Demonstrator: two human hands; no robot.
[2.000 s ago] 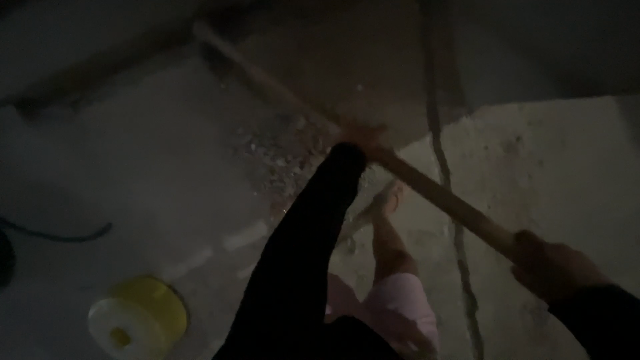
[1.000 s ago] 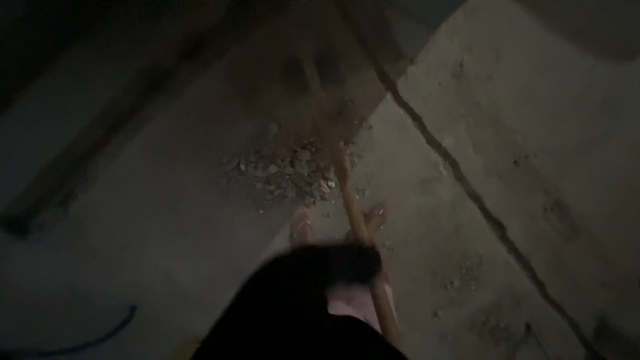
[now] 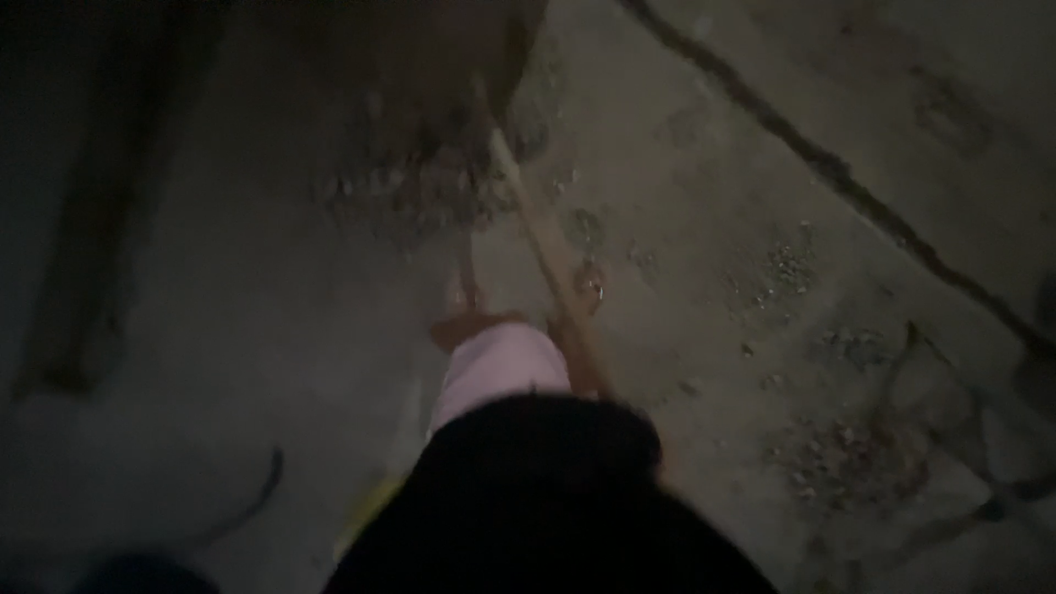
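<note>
A long wooden pole (image 3: 536,235) slants down from the dark top centre to my black sleeve. Its lower end passes out of sight there. The sleeve covers my left hand, so its grip cannot be made out. My right hand does not show. The pole's far end is lost in dark blur. Near that end lies a loose heap of small rubble (image 3: 396,194) on the floor. My bare feet and my leg in pink cloth (image 3: 503,363) are below the heap, with the pole crossing close beside them.
A long dark crack or groove (image 3: 775,124) runs across the rough floor at right. Small debris (image 3: 854,462) and thin dark strands lie lower right. A yellow object (image 3: 371,503) is partly hidden by the sleeve. A dark curved cable or hose (image 3: 268,487) lies lower left.
The pole has swung from a wide diagonal to a steeper slant. My right hand, on the pole two seconds ago, has left the view. The view has shifted.
</note>
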